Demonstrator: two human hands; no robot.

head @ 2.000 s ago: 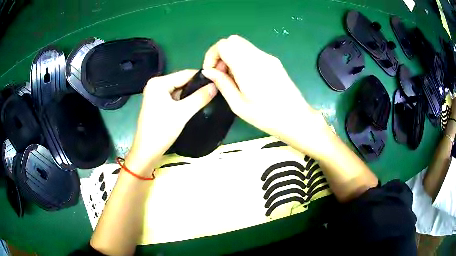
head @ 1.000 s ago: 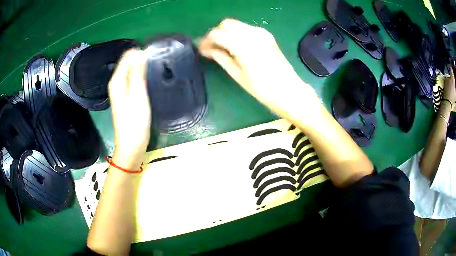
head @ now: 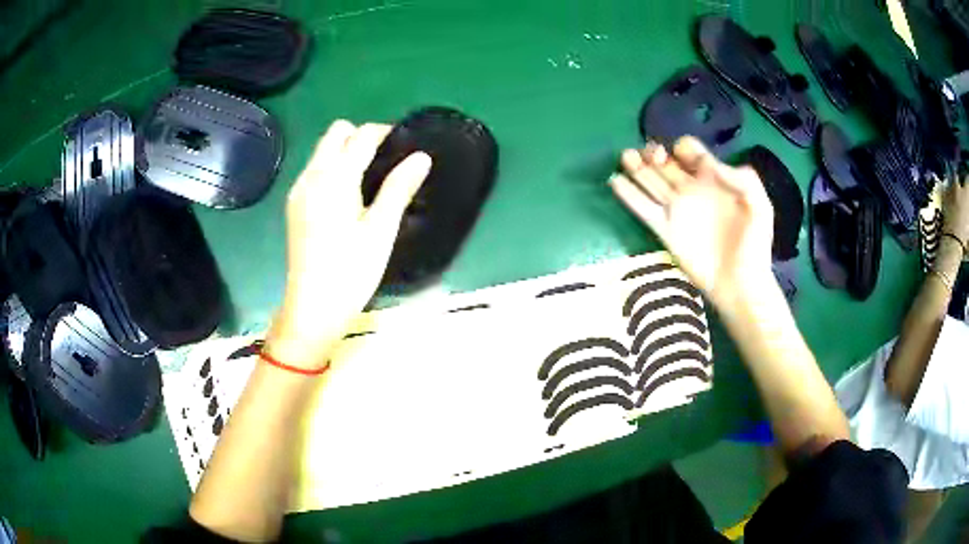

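My left hand [head: 345, 218], with a red string at the wrist, grips a dark oval base plate [head: 452, 181] by its left side, thumb on the upper face. The plate is above the green bench, its lower end close to the backing sheet. My right hand [head: 696, 213] is off to the right, fingers apart and slightly curled, with nothing seen in it. The pale backing sheet [head: 414, 414] lies at the near edge. Black curved adhesive strips [head: 590, 379] are in rows at its right end, and small black pieces [head: 209, 388] at its left end.
A plate pile [head: 90, 367] of overlapping black and shiny grey ovals is at left, with another dark plate [head: 242, 51] at the far left. Plates with raised clips [head: 693, 109] lie at right. Another person's arm [head: 922, 308] is at the right edge of the bench.
The held plate now shows its darker face. My right hand has moved right, away from it. A dark plate has shifted from the pile to the far side, uncovering a shiny grey one.
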